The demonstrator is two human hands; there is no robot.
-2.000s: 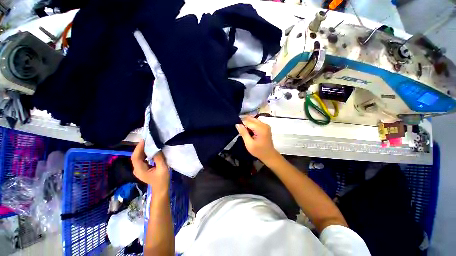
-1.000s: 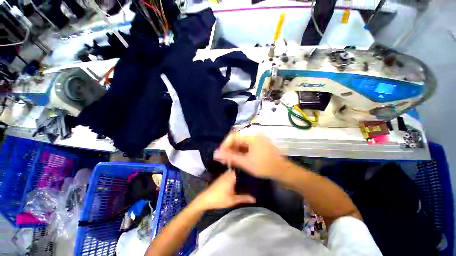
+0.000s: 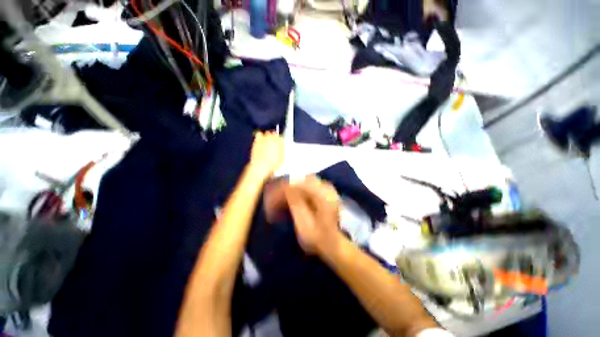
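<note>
Navy garment panels (image 3: 151, 224) spread widely over the table and towards me, with light grey-white parts (image 3: 355, 220) showing beyond my right hand. My left hand (image 3: 268, 155) reaches forward over the navy cloth, its fingertips by the cloth at the far side; whether it grips any is unclear. My right hand (image 3: 314, 212) is motion-blurred above the cloth, behind and to the right of the left hand, fingers bent; what it holds, if anything, cannot be told. The needle area is not clearly visible.
The sewing machine head (image 3: 487, 263) is at lower right, blurred. A grey round machine end (image 3: 39, 260) is at lower left. Orange and white wires (image 3: 191, 62) hang at upper left. Black cloth (image 3: 427, 108) lies across the far table, near a pink item (image 3: 349, 134).
The view has shifted forward to the far side of the table. Both hands have moved from the near table edge out over the navy cloth, the left hand farther forward.
</note>
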